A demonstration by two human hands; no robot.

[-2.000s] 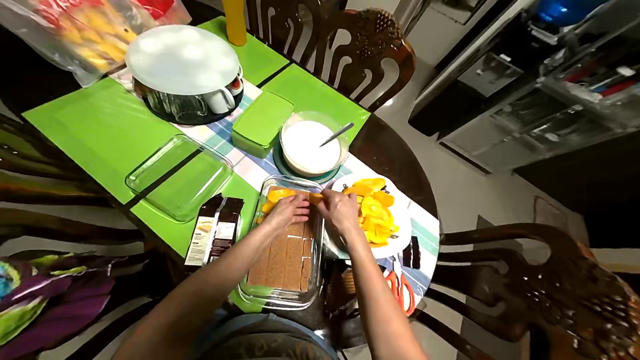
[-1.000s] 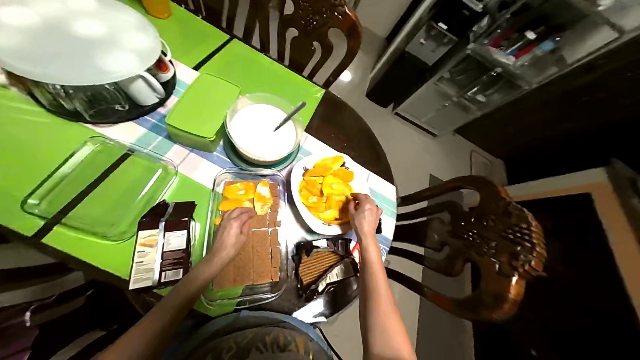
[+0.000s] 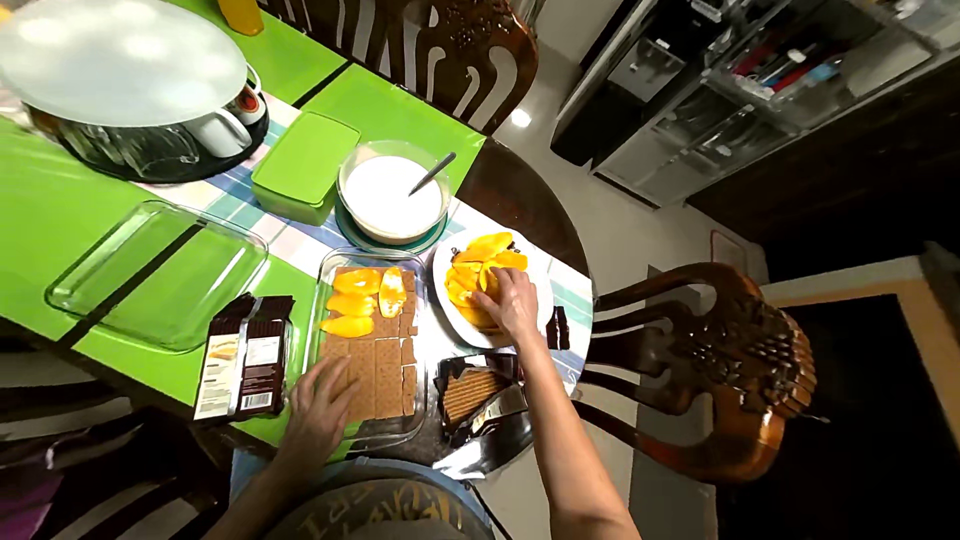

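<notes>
A rectangular glass dish [image 3: 420, 375] holds a layer of brown crackers [image 3: 379, 379] with several mango slices [image 3: 350, 304] on its far part. My left hand [image 3: 322, 409] rests at the dish's near left side, fingers spread, holding nothing. On the right, my right hand [image 3: 512, 304] reaches into a white plate [image 3: 541, 277] of mango slices [image 3: 480, 251], thumb and fingers around a slice; how firmly it grips is hard to tell. Behind the dish stands a bowl of white cream [image 3: 390, 191] with a dark-handled utensil [image 3: 433, 174] in it.
An opened cracker pack [image 3: 472, 397] lies right of the dish, a dark packet [image 3: 247, 356] left of it. Farther left is an empty glass dish [image 3: 157, 277]. Beyond are a green lidded box [image 3: 306, 165] and a large pale cover [image 3: 124, 60] over cups. Carved wooden chairs [image 3: 735, 360] flank the table.
Two seconds ago both hands were together over the far part of the dish. My left hand has since drawn back toward the dish's near left side, while my right hand has moved to the mango plate.
</notes>
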